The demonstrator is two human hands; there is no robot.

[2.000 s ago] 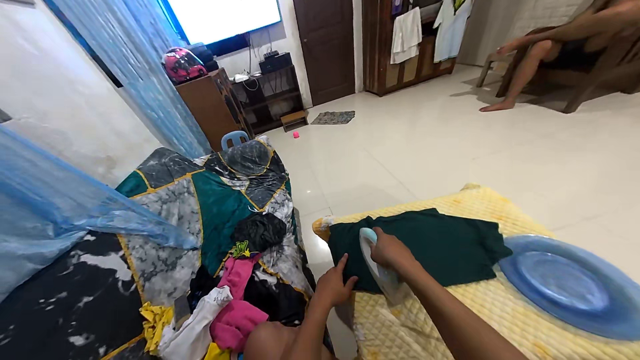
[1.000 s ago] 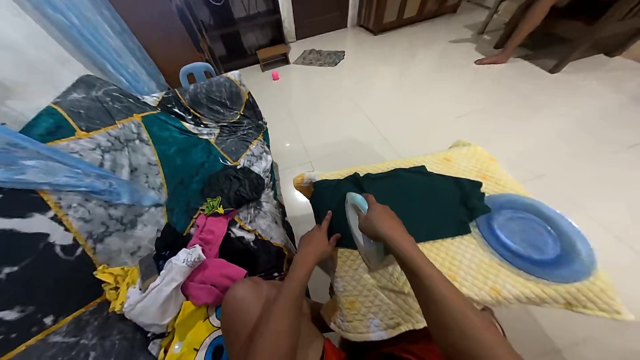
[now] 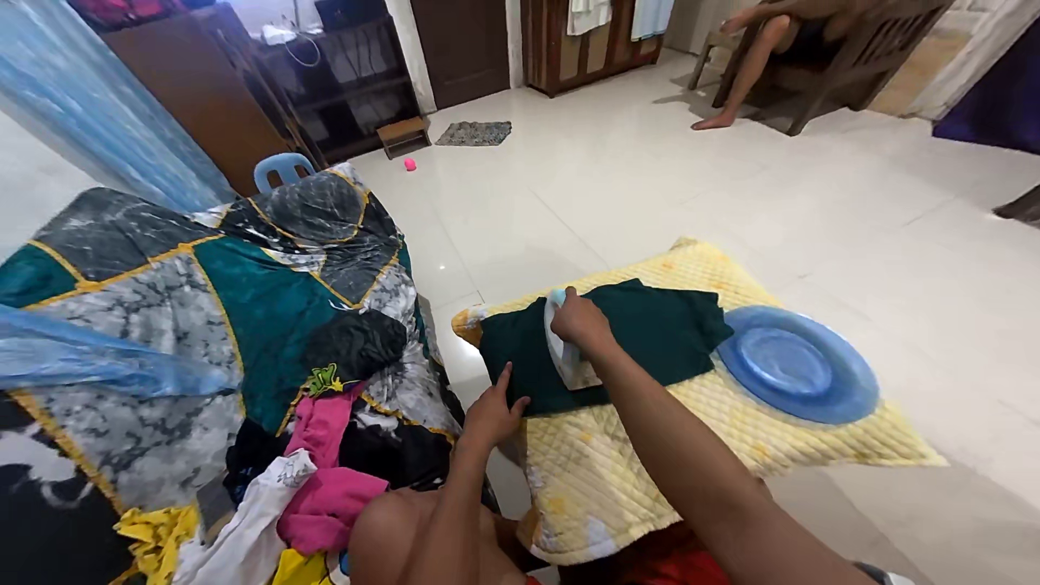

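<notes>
My right hand (image 3: 582, 323) is closed around the handle of a clothes iron (image 3: 566, 357), whose body rests on a dark green folded garment (image 3: 662, 325). At the garment's lower left edge lies my left hand (image 3: 494, 414), fingers spread and touching the cloth, gripping nothing. Beneath the garment is a yellow quilted pad (image 3: 731, 431). A round blue plastic lid or tray (image 3: 784, 363) sits on the pad to the right, close to the garment's right end.
On the left, a patterned bedspread (image 3: 301, 317) bears crumpled pink, white, yellow and black clothes (image 3: 333, 508). A blue plastic chair (image 3: 281, 169) stands behind. Further off are a floor mat (image 3: 474, 133), a small pink object (image 3: 409, 164) and a person seated on a wooden chair (image 3: 849, 61).
The iron in my right hand has shifted slightly over the garment. My left hand stays at the garment's near left edge. The view has tilted up again since one second ago.
</notes>
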